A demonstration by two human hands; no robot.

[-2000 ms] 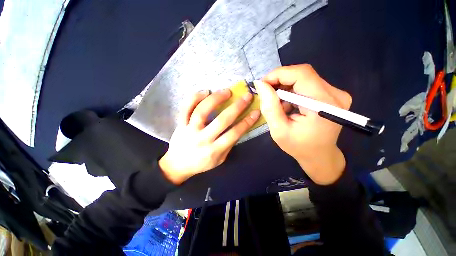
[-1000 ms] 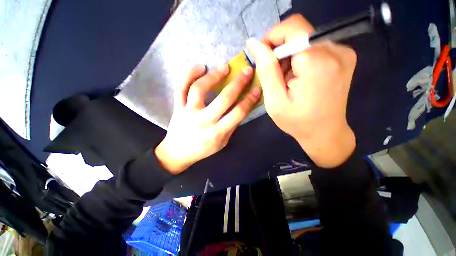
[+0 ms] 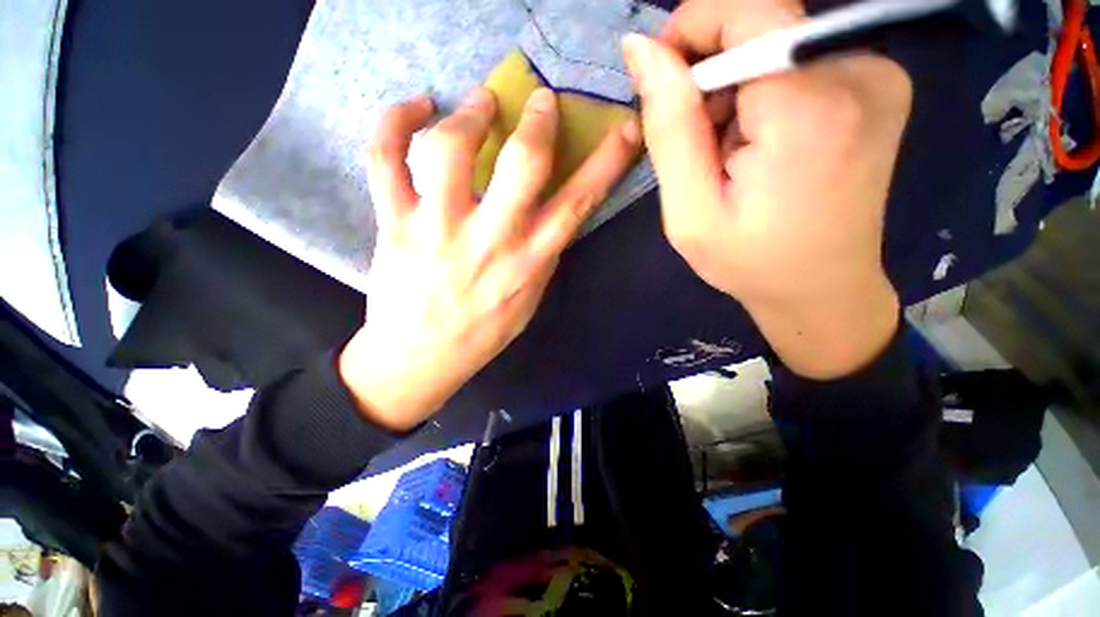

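My left hand lies with spread fingers on the yellow notched template, pressing it on the speckled grey fabric piece. A dark line runs along the template's upper notched edge, and other drawn lines show above it. My right hand holds the white marking pen with its black end pointing to the upper right. The pen tip is hidden by my fingers, near the template's right end.
A curled black fabric piece and a white scrap lie left of my left hand. A long whitish piece is at the far left. Orange-red scissors handles and grey offcuts are at the right. Blue packages are below the navy table.
The fabric and template appear turned and lower in view. My right hand has moved right along the template's edge, away from the notch, and a dark line now shows there.
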